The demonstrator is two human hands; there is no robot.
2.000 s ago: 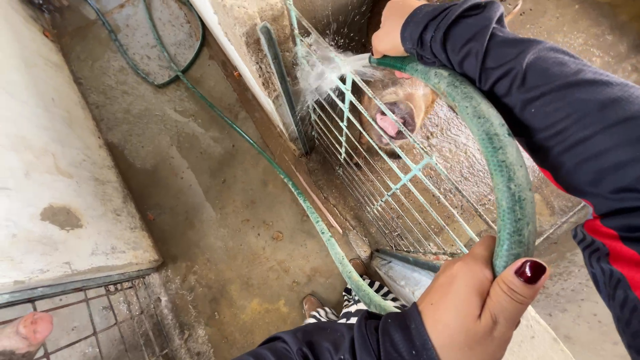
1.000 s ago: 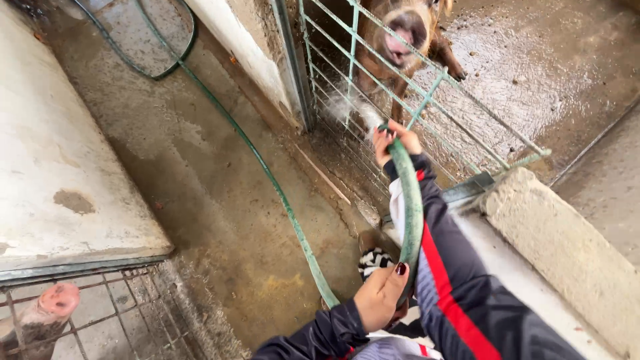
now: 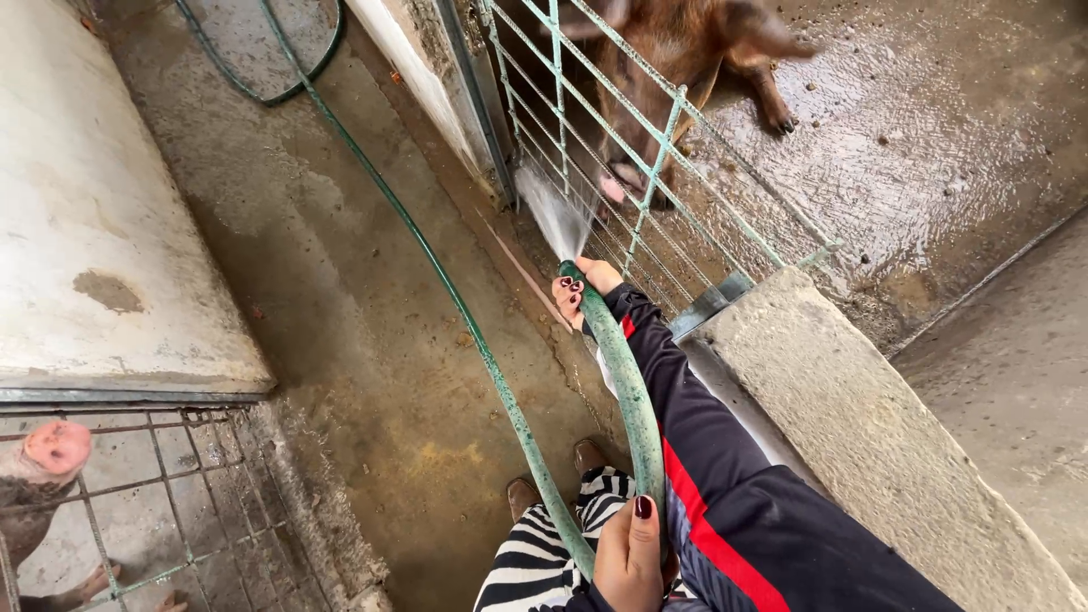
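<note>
A green garden hose (image 3: 625,374) runs up through both of my hands. Around its outlet end my right hand (image 3: 582,293) is closed, fingers at the tip, and water (image 3: 557,212) sprays out toward the metal bar gate (image 3: 665,144). Lower down, my left hand (image 3: 629,557) grips the same hose, thumb on top, close to my body. Behind the gate's bars a brown pig (image 3: 654,85) has its snout low, beside the spray.
Another stretch of hose (image 3: 442,276) lies along the wet concrete aisle. Right of my arm is a low concrete wall (image 3: 867,408). A whitewashed wall (image 3: 110,212) stands left, above a barred pen (image 3: 183,510) with a pink-snouted pig (image 3: 55,450).
Since two seconds ago, my right hand and the hose outlet have moved down from the upper gate to its lower part. The brown pig has lowered its head since one second ago.
</note>
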